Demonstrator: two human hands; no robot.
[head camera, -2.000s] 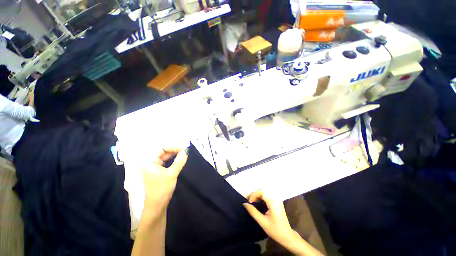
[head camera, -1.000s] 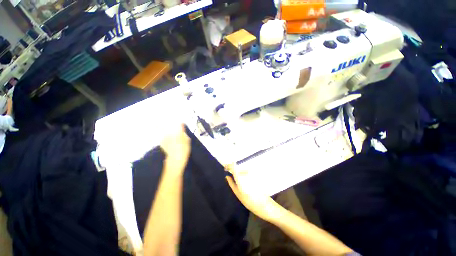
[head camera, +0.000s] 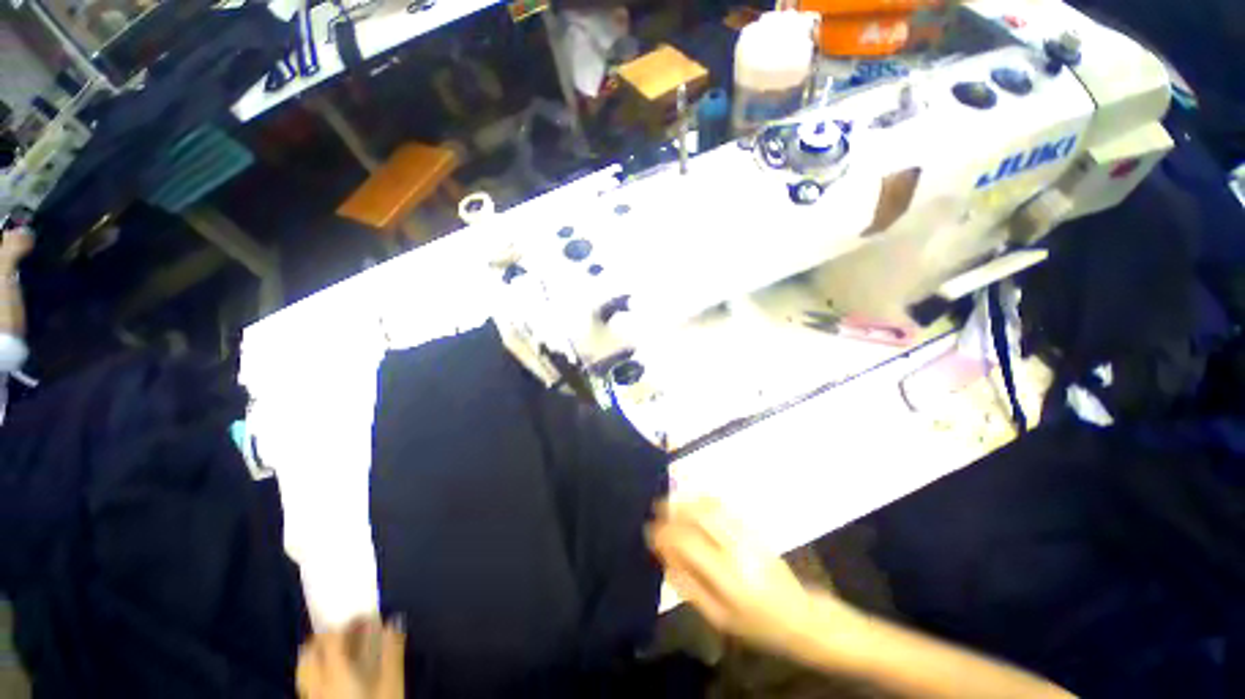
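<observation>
A black garment piece (head camera: 471, 505) lies on the white table, its far edge at the left end of the cream-white JUKI machine head (head camera: 737, 232), and hangs over the table's front. My left hand (head camera: 352, 658) is low at the cloth's left edge, blurred and cut off by the frame's bottom; its grip on the cloth is unclear. My right hand (head camera: 724, 560) is at the cloth's right edge, slightly blurred, fingertips closed on that edge. The needle area is hard to make out in the glare.
Pinkish-red snips (head camera: 874, 332) lie on the machine bed. A narrow dark strip (head camera: 1008, 358) hangs at the table's right end. Dark garment heaps lie left (head camera: 137, 505) and right (head camera: 1065, 546). A whitish bottle (head camera: 774, 68) and orange box (head camera: 885, 27) are behind the machine. A person's arm shows far left.
My left hand has moved from the cloth's far corner down to its lower left edge. The cloth now lies flatter beside the machine head. My right hand stays near the right edge.
</observation>
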